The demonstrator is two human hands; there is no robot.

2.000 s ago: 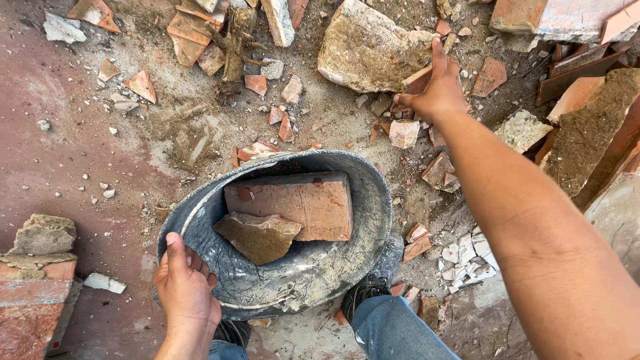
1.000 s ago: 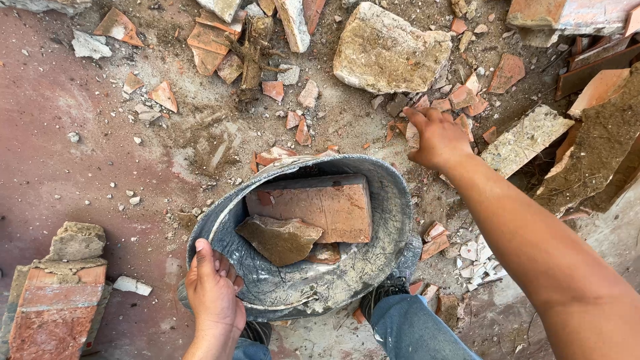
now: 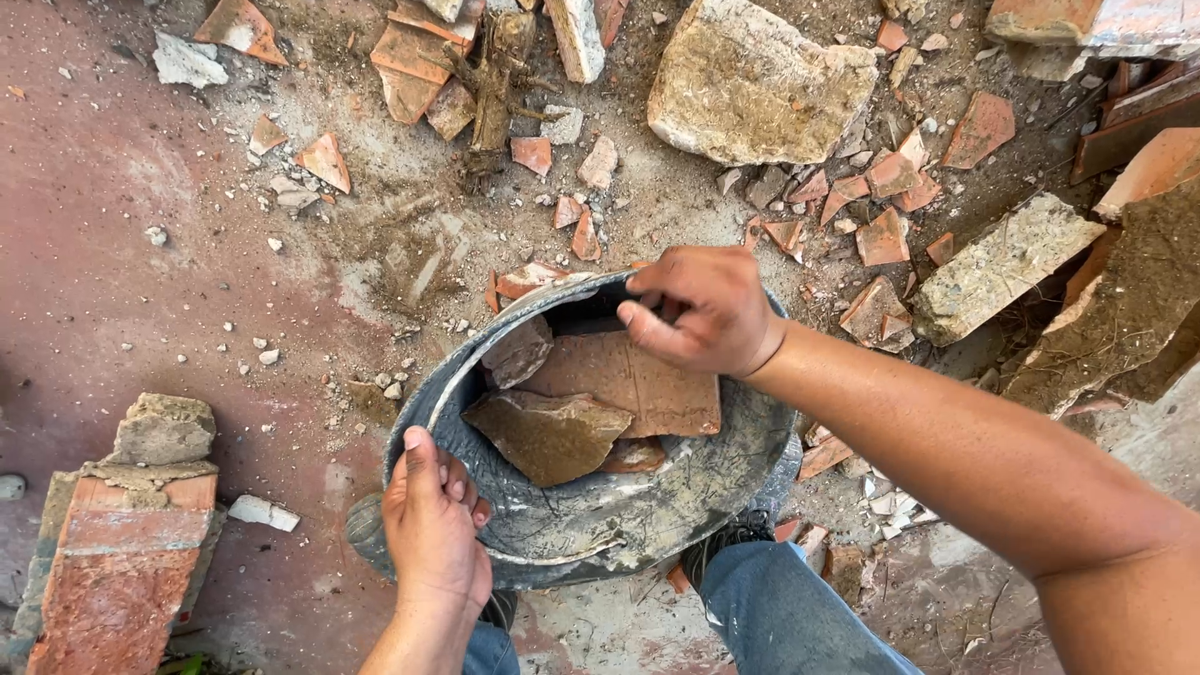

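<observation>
A worn black rubber bucket (image 3: 694, 497), crusted with dried mortar, stands between my feet. My left hand (image 3: 439, 525) grips its left rim, thumb on top. Over the bucket's far right part is my right hand (image 3: 708, 309), fingers loosely curled and apart, with nothing visible in it. Inside lie a flat reddish brick piece (image 3: 647, 384), a brown broken slab (image 3: 548, 436) in front of it, a rounded grey-brown chunk (image 3: 518, 353) at the left wall, and a small reddish fragment (image 3: 633, 456) below.
A large mortar chunk (image 3: 759, 89) lies beyond the bucket, with broken tile shards (image 3: 881, 234) beside it. Long rubble pieces (image 3: 1003, 267) lean at the right. A brick block with mortar (image 3: 131, 562) stands at the lower left, and a root-like wood piece (image 3: 492, 94) lies at the top.
My right hand has come back from the shards on the ground to over the bucket. A rounded chunk now shows at the bucket's left wall. The left hand stays on the rim.
</observation>
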